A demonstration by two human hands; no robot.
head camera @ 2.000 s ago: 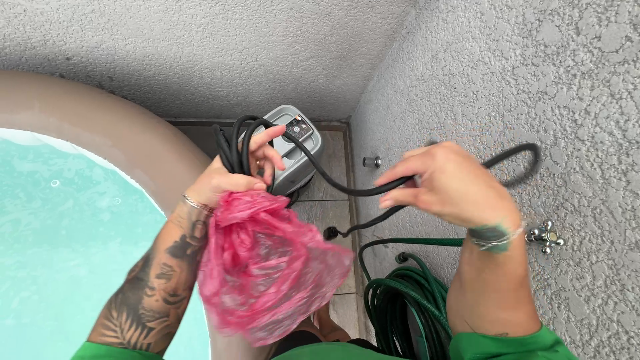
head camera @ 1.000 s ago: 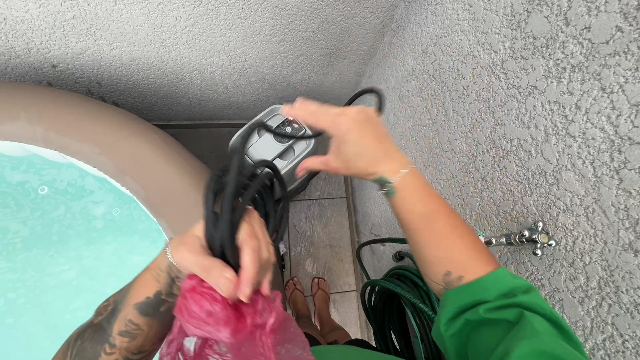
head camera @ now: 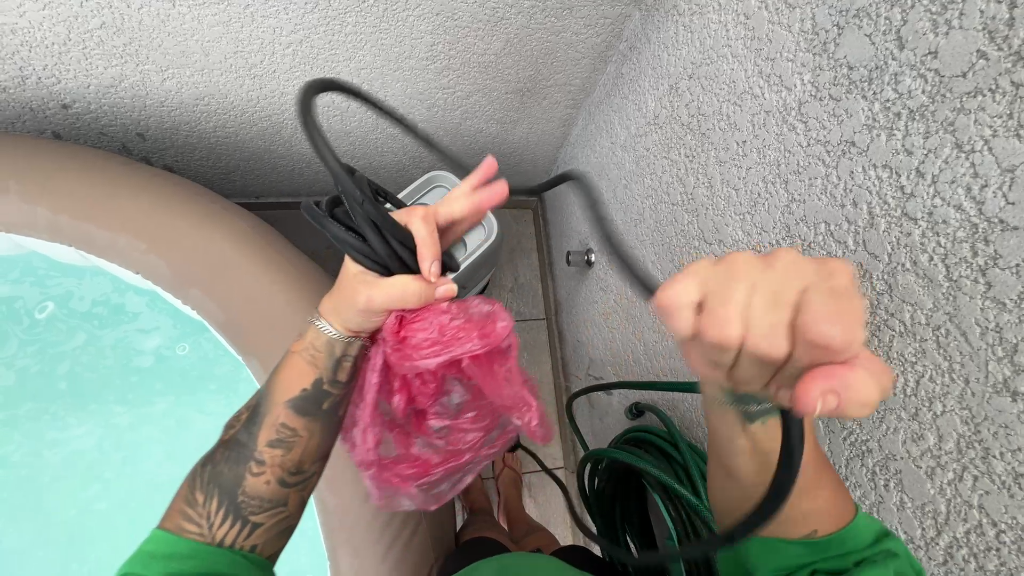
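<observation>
Several loops of a black cable (head camera: 364, 228) are bunched in my left hand (head camera: 400, 264), whose thumb also pins a crumpled pink plastic bag (head camera: 448, 400) hanging below. Two fingers of that hand point away from the loops. From the bundle the cable arcs up, passes behind those fingers and runs to my right hand (head camera: 768, 332), a fist closed on it at the right. Below the fist the cable curves down and back toward my feet, where its end shows partly behind the bag.
An inflatable pool (head camera: 160, 200) with water fills the left side. Behind my left hand stands a grey plastic unit (head camera: 480, 240) on the tiled floor. A coiled green hose (head camera: 640, 472) lies by the textured right wall, below a metal wall fitting (head camera: 580, 258). My bare feet are at the bottom.
My right hand has moved from above the grey unit to the right, drawing out a length of cable. My left hand keeps hold of the loops and the bag.
</observation>
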